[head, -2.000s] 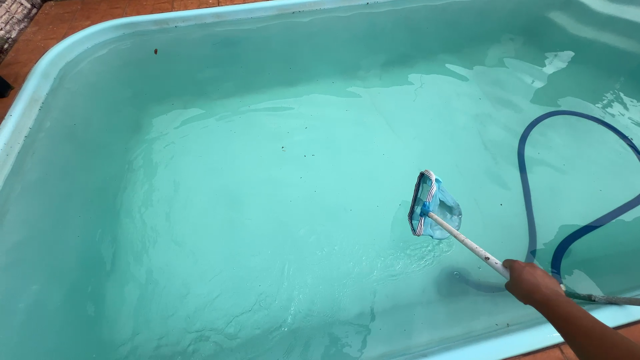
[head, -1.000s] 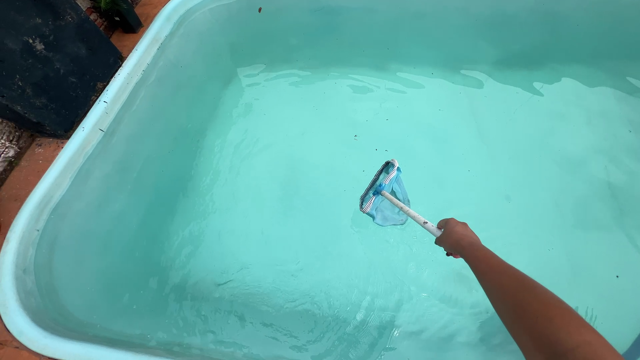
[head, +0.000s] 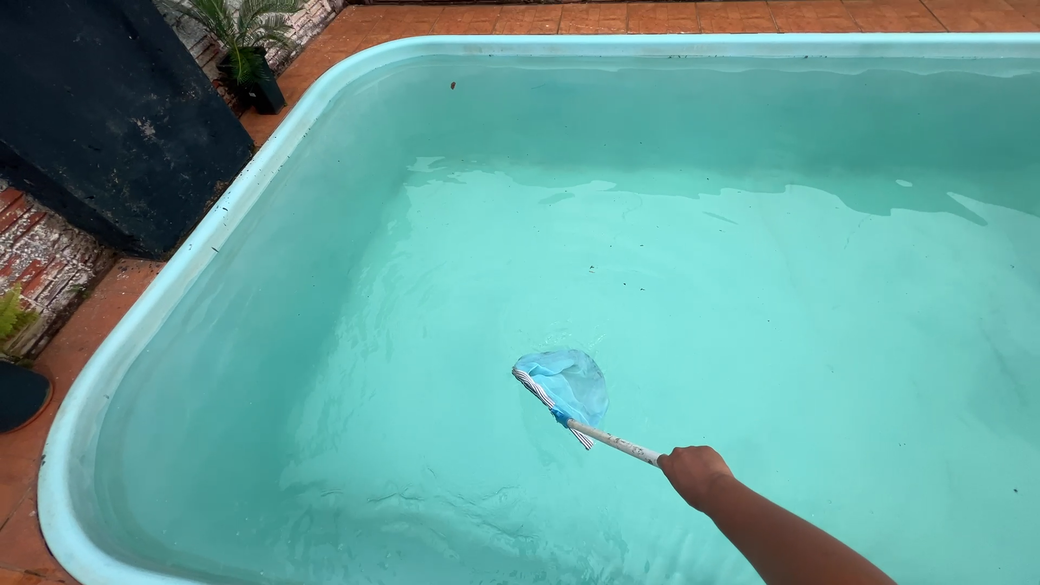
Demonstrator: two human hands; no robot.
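My right hand (head: 696, 476), reaching in from the lower right, is closed around a white pole (head: 615, 441). At the pole's far end a blue mesh pool skimmer net (head: 573, 380) with a striped edge lies in the water, its bag spread to the upper right. Pale green-blue water surrounds it, with small dark specks of debris (head: 634, 286) floating above and right of the net. A small brown leaf or similar bit (head: 452, 85) is near the far left corner of the pool. My left hand is out of view.
The light blue pool rim (head: 236, 203) curves round the left and far sides. Orange tiles (head: 601, 18) border it. A dark pillar or panel (head: 122, 122) stands at the upper left, beside a potted palm (head: 258, 81). Another dark pot (head: 20, 396) sits at the left edge.
The view has swung left, and the blue hose seen two seconds ago is out of frame. The net has turned, its mesh now opening to the upper right. My right hand keeps hold of the pole.
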